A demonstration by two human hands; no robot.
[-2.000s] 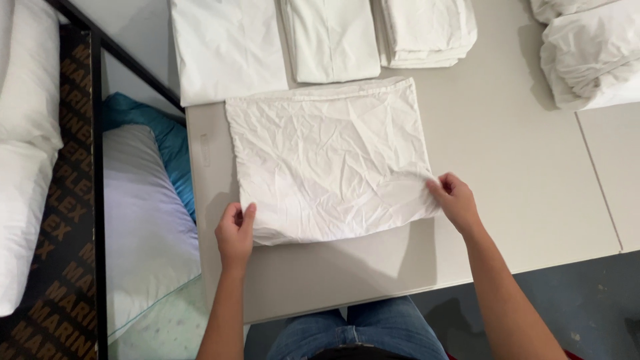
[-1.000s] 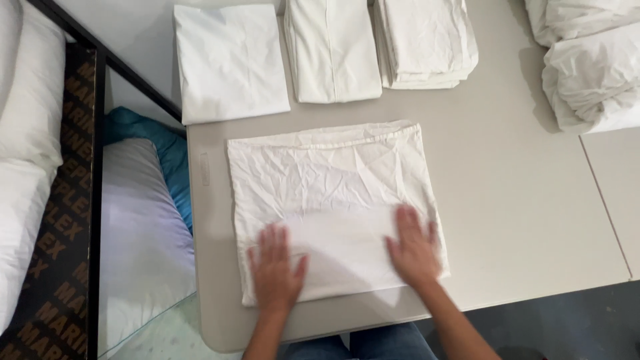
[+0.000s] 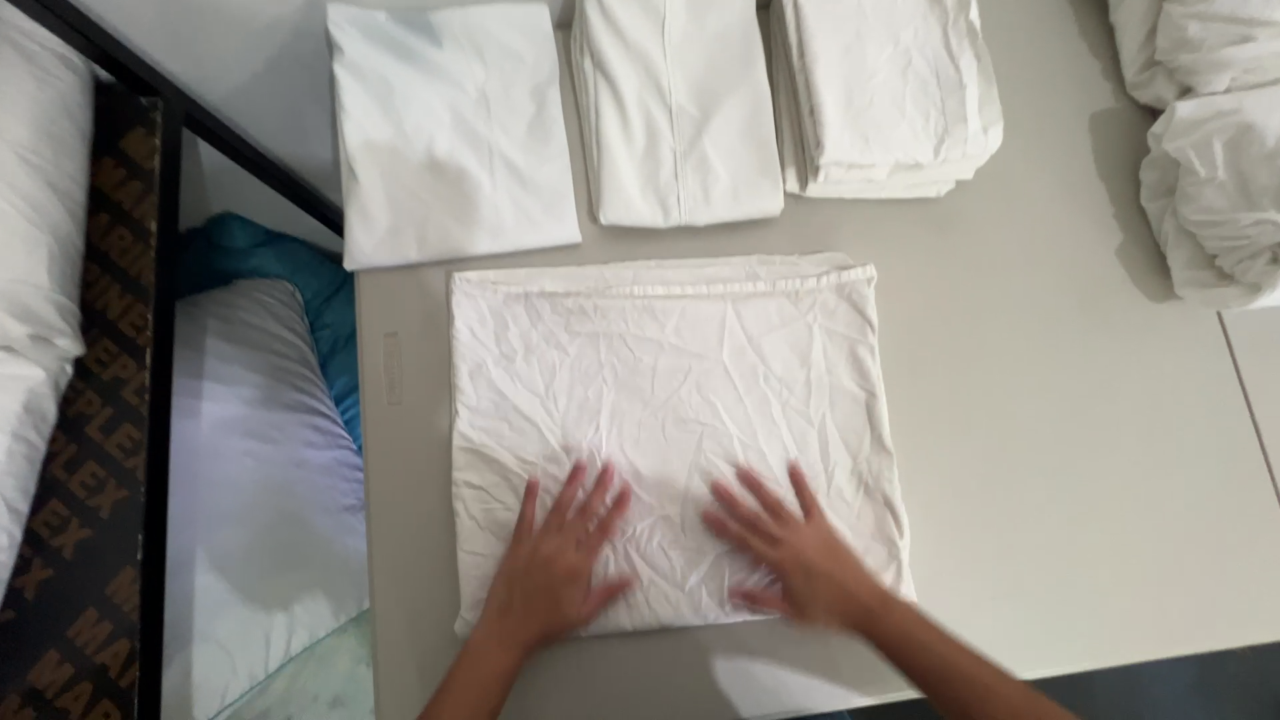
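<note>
A wrinkled white cloth, folded into a rectangle [image 3: 670, 390], lies on the light grey table [image 3: 1050, 450], its hemmed edge on the far side. My left hand [image 3: 560, 565] rests over the near left part of the cloth, palm down with fingers spread. Over the near right part is my right hand [image 3: 790, 550], also palm down, fingers apart and slightly blurred. Neither hand grasps the fabric. Beyond the cloth lie a smooth folded white cloth [image 3: 450, 140], a folded white cloth with a centre seam [image 3: 675, 110] and a stack of folded white cloths [image 3: 890, 90].
Bunched white fabric [image 3: 1225, 190] sits at the far right. Left of the table stand a black metal frame [image 3: 165, 400], a shelf board bearing printed writing [image 3: 80, 520] and white bedding [image 3: 40, 240]. A pale pillow [image 3: 260, 480] and teal fabric [image 3: 260, 250] lie below table height.
Two seconds ago both hands held the cloth's near corners. They let go and now lie spread on it. Since then the cloth has come nearer the table's front edge, away from the folded cloths.
</note>
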